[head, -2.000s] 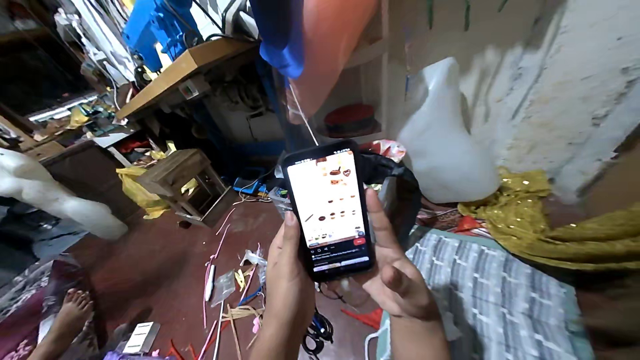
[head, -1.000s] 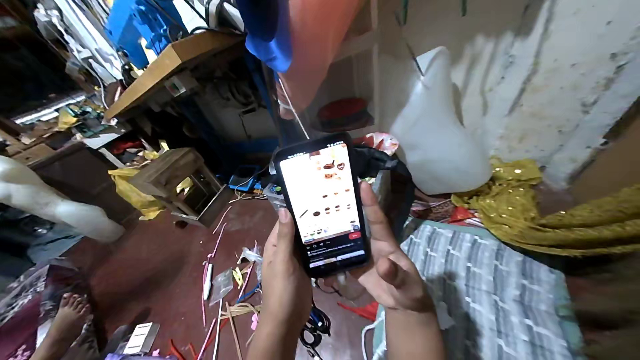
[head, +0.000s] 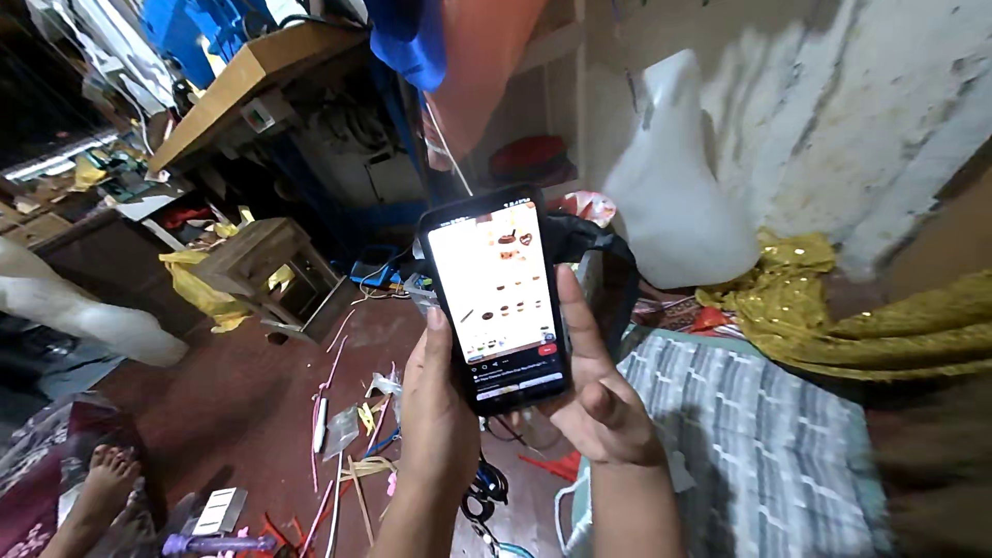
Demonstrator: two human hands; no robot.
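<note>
A black smartphone (head: pixel 496 294) is held upright at the middle of the view, its lit screen showing small pictures on white above a dark strip. My left hand (head: pixel 442 395) grips its left edge, the thumb lying along the side. At the lower right edge, my right hand (head: pixel 608 395) supports the phone from behind, with its fingers at the side and its thumb bent clear of the screen. The fingers behind the phone are hidden.
A wooden stool (head: pixel 271 267) and a wooden table (head: pixel 232 70) stand left. Plastic strips, clear bags and black cables (head: pixel 487 484) litter the red floor. A grey patterned mat (head: pixel 744 434), gold sequined cloth (head: pixel 806 318) and white translucent form (head: pixel 682 194) lie right. A bare foot (head: pixel 105 488) shows lower left.
</note>
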